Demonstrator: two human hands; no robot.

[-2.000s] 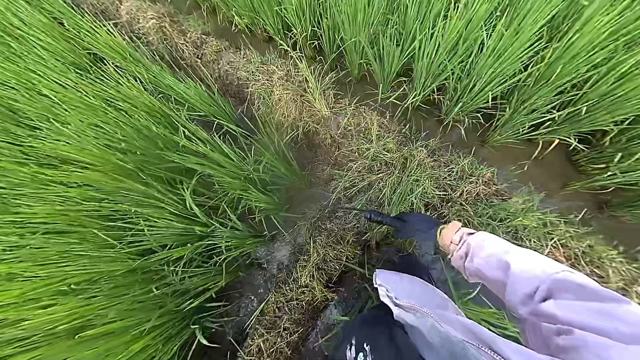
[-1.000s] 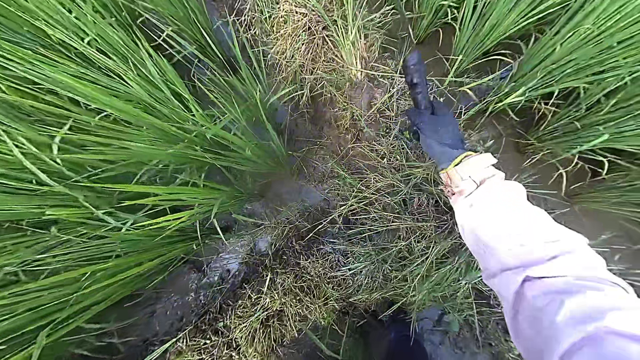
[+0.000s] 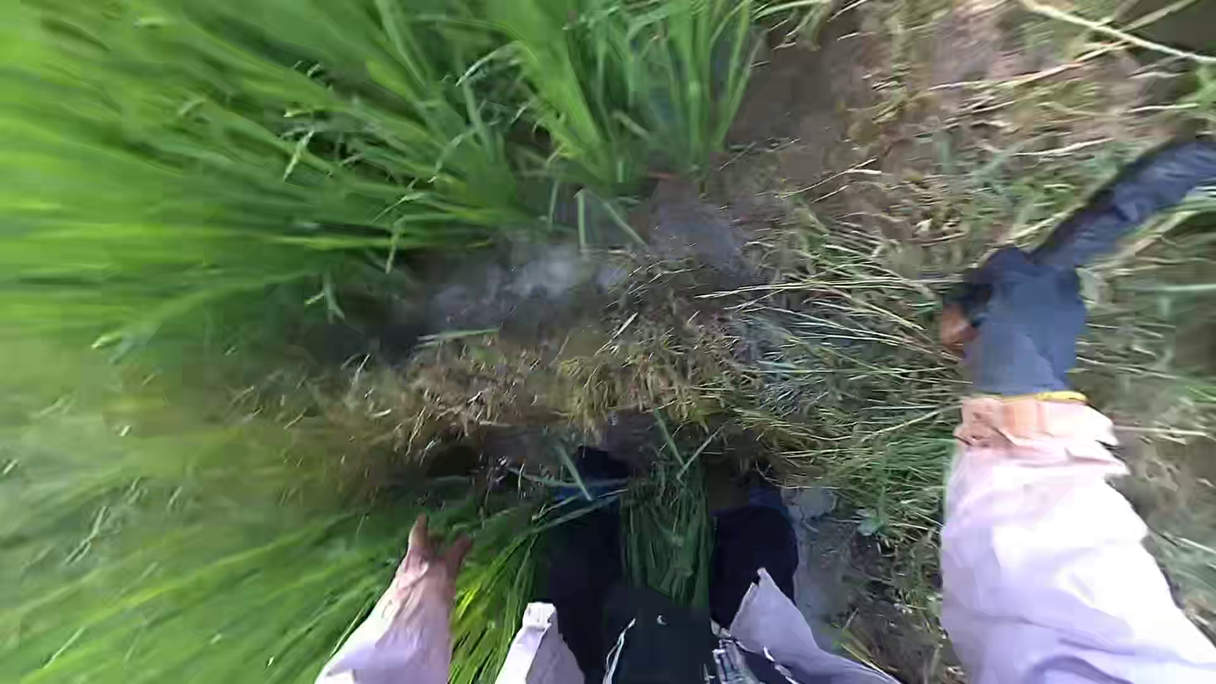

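Observation:
My right hand [image 3: 1021, 304], in a dark glove with a yellow band at the wrist, is closed around a dark, mud-coated handle-like thing [image 3: 1130, 204]. That thing points up and right, past the frame's edge, so its far end is hidden. Below the hand is a pale lilac sleeve [image 3: 1054, 532]. My left hand [image 3: 432, 556] looks bare and is low at the left, its fingers apart, beside long green rice leaves [image 3: 494, 589]. No held thing shows in it, though blur hides detail.
Dense rice plants [image 3: 361, 161] fill the upper left. A muddy bank [image 3: 655, 370] with cut dry grass crosses the middle. Wet mud [image 3: 551, 275] lies along it. My dark-clad legs [image 3: 755, 551] stand at the bottom, with green blades between them.
My left hand has come into view at the lower left. My right hand still grips the dark thing, now at the right side. The view has swung strongly and is blurred.

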